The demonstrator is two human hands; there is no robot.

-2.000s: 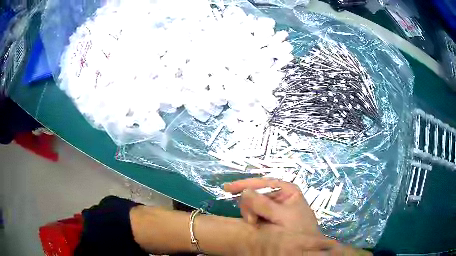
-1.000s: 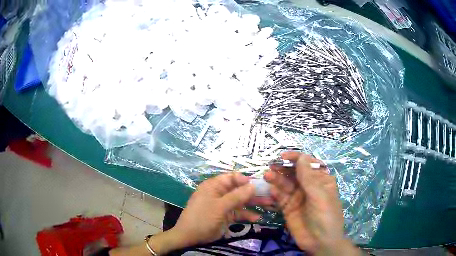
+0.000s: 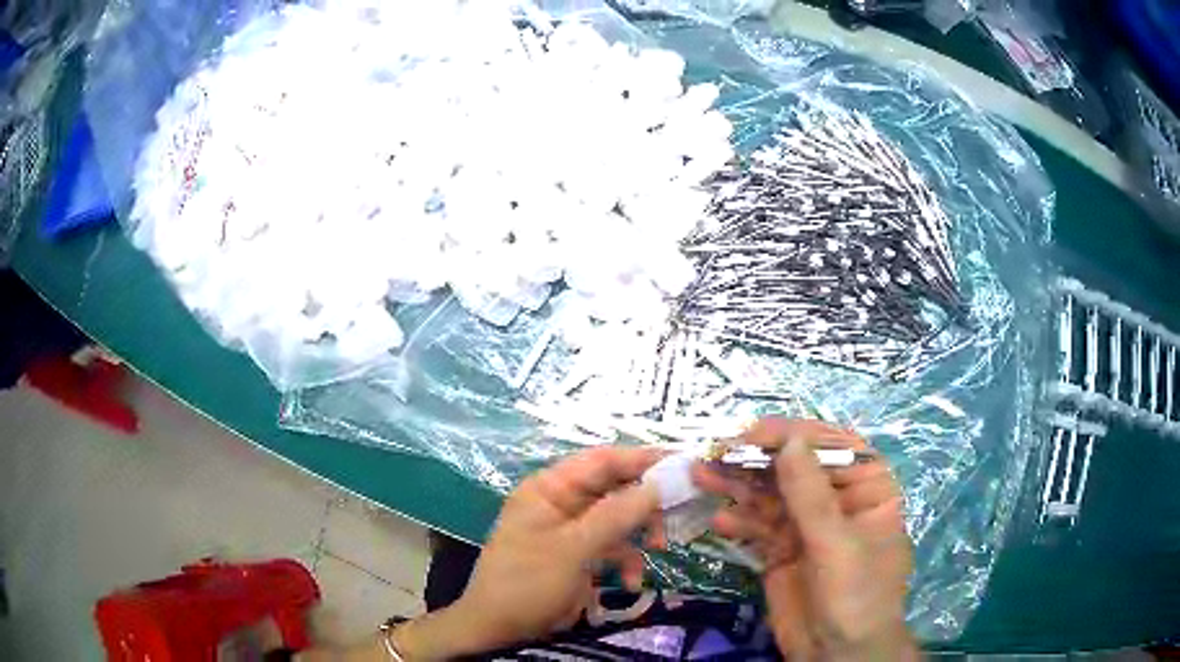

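Note:
My left hand holds a white plastic cap between thumb and fingers, in front of me at the near edge of the plastic sheet. My right hand grips a slim rod with a white end; the rod lies level and its left tip is close to the cap. Whether tip and cap touch is unclear. A heap of white caps lies at the left. A pile of dark-and-white rods lies at the right. Loose short white sticks lie between the piles and my hands.
Clear plastic sheet lies under the parts on the green table. White ladder-like rows lie at the far right. A blue bin stands at the left. A red stool stands on the pale floor.
My left hand has come from over the right one to its left side, and the cap now shows in it. Since one second ago, my right hand and its rod have shifted slightly right and down.

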